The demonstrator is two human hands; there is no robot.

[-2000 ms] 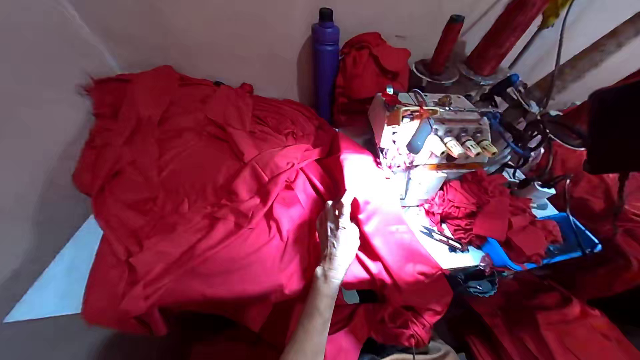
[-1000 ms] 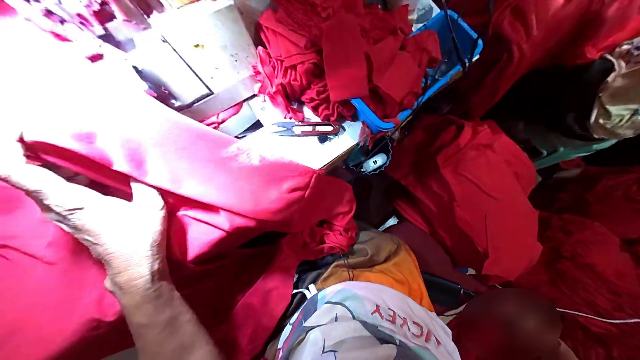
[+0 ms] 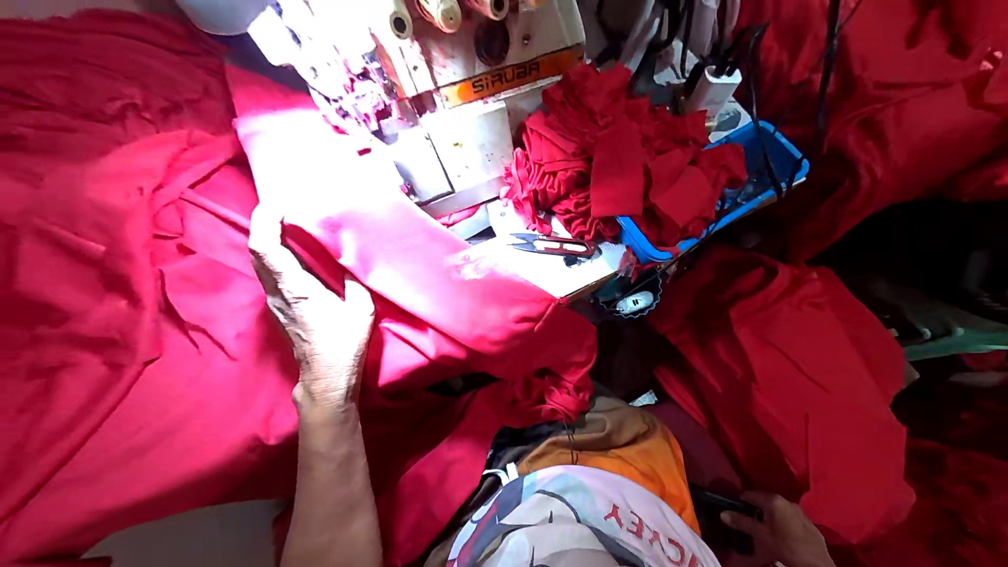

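Note:
My left hand [image 3: 315, 307] lies at centre left on red fabric [image 3: 425, 260], thumb and fingers spread along a fold; glare hides the fingertips. The fabric runs up to the brightly lit needle area of a Siruba sewing machine [image 3: 488, 47]. At the bottom right, low beside my lap, my right hand [image 3: 776, 528] has its fingers at a dark object [image 3: 728, 516], too dim to name. Thread snips [image 3: 554, 245] with a dark red handle lie on the white table, right of the fabric.
A blue plastic tray [image 3: 760, 185] holds crumpled red fabric pieces [image 3: 614, 157] beside the machine. More red cloth [image 3: 795, 378] hangs at the right, and a large pile [image 3: 94, 236] covers the left. Thread cones [image 3: 441, 12] stand at the top.
The view has swung down and towards the right since the earliest frame. My right hand now shows at the bottom right. My left hand remains on the red fabric.

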